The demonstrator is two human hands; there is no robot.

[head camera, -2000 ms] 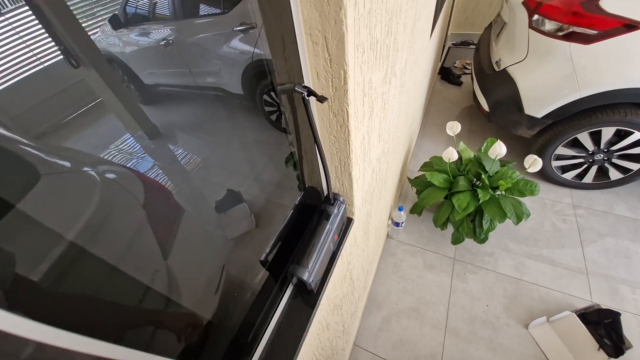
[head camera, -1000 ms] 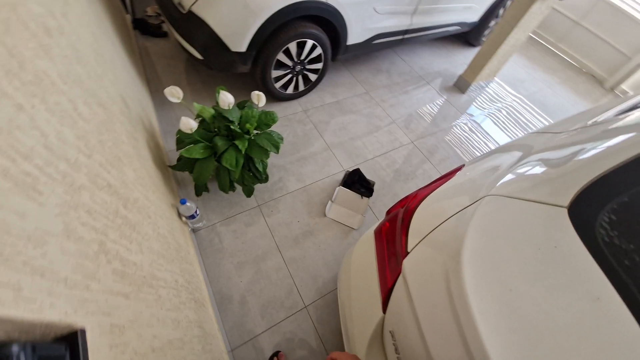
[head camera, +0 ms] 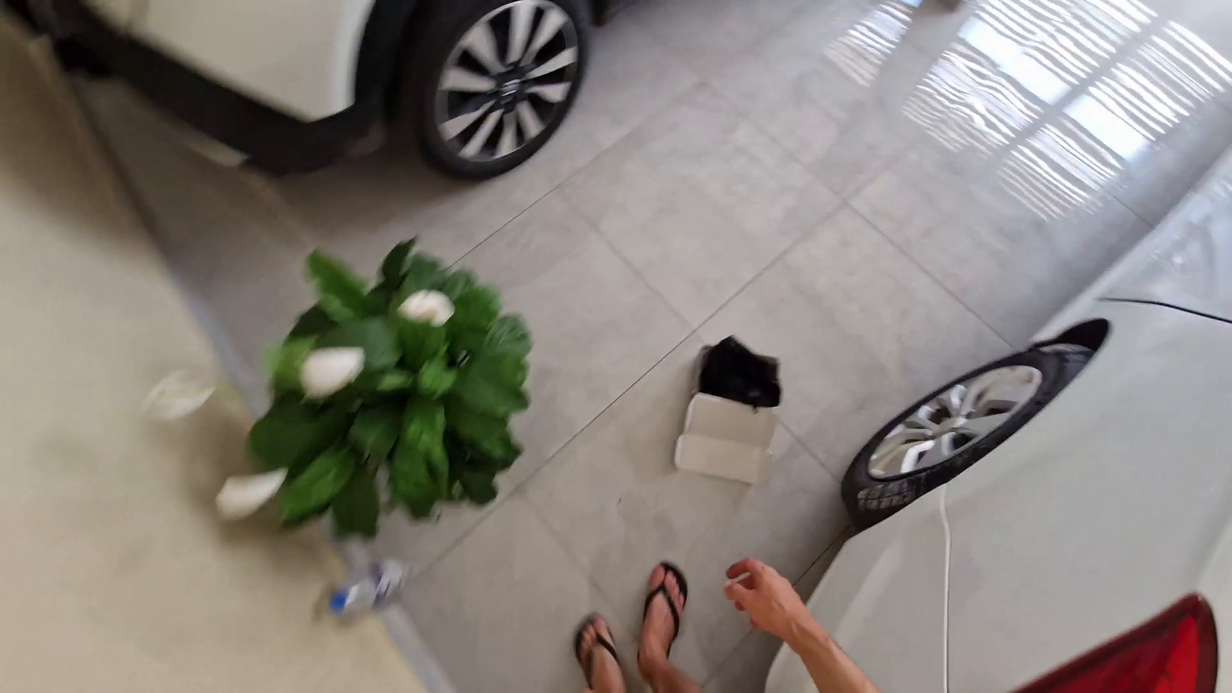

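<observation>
My right hand [head camera: 767,599] reaches in from the lower right, its fingers loosely curled, beside the white car's side. A small pale spot shows at the fingertips; whether it is a held object I cannot tell. My left hand is out of view. Beyond the right hand, an open white box [head camera: 728,438] lies on the tiled floor, with a crumpled black bag or cloth [head camera: 739,373] at its far end. My feet in black flip-flops [head camera: 664,606] stand to the left of the hand.
A peace lily with white blooms [head camera: 414,395] stands by the textured wall [head camera: 87,433]. A plastic bottle with a blue cap [head camera: 368,589] is near the wall's base. One white car [head camera: 241,48] is at upper left, another [head camera: 1078,510] at right.
The view has swung from the dark window down to the floor. My right hand and my feet now show much more fully than a second ago, when only bits appeared at the lower edge.
</observation>
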